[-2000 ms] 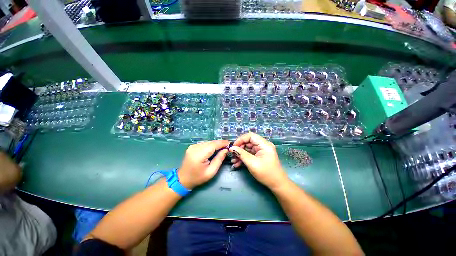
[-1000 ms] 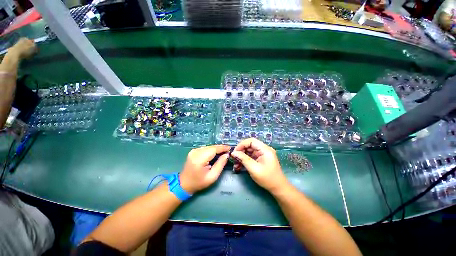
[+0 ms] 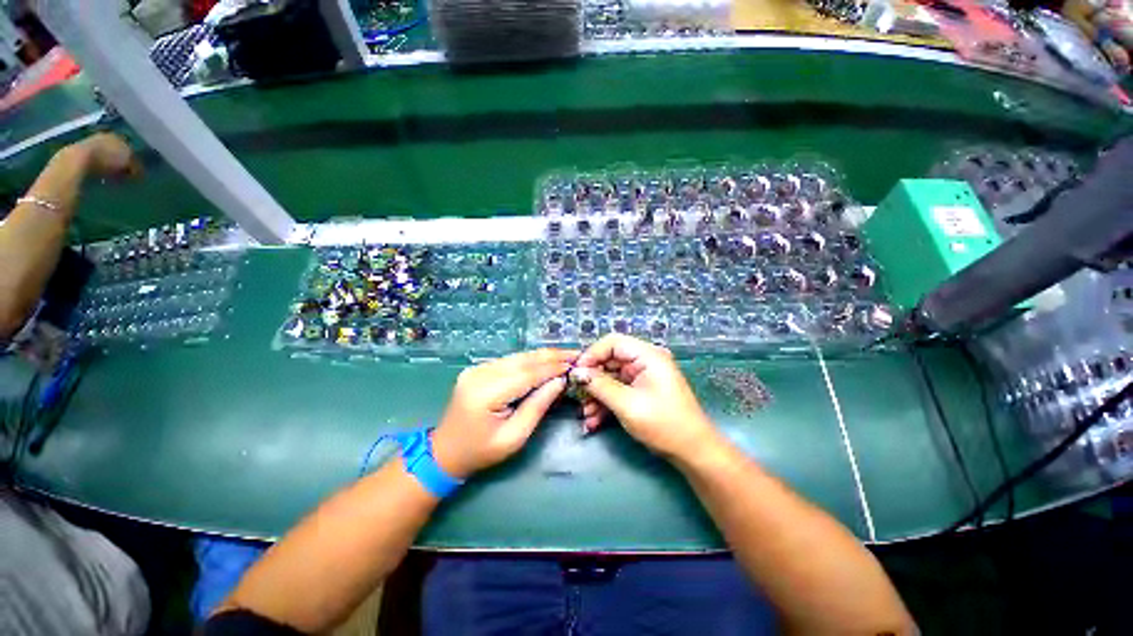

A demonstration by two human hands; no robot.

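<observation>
My left hand (image 3: 500, 410) and my right hand (image 3: 640, 395) meet just below the trays, fingertips together. They hold a small dark assembly (image 3: 575, 383) between them, mostly hidden by the fingers; its details are too small to tell. A blue strap (image 3: 429, 463) with a thin blue cord is on my left wrist. A clear parts tray (image 3: 478, 326) with a heap of black, yellow and silver pieces lies beyond my left hand. A larger blister tray (image 3: 696, 326) with rows of round dark-silver units lies beyond my right hand. Small reddish-brown screws (image 3: 736, 390) lie scattered right of my right hand.
A green box (image 3: 929, 236) and a thick grey cylinder (image 3: 1031, 265) stand right of the large tray. Dark cables and stacked blister trays (image 3: 1078, 410) are at far right. A grey post (image 3: 186, 131) rises at left. Another person's arm (image 3: 40, 230) reaches in at far left.
Both my hands stay together around the small assembly, with slight finger movement. The other person's arm has come into view at far left and moved inward. The view has shifted slightly.
</observation>
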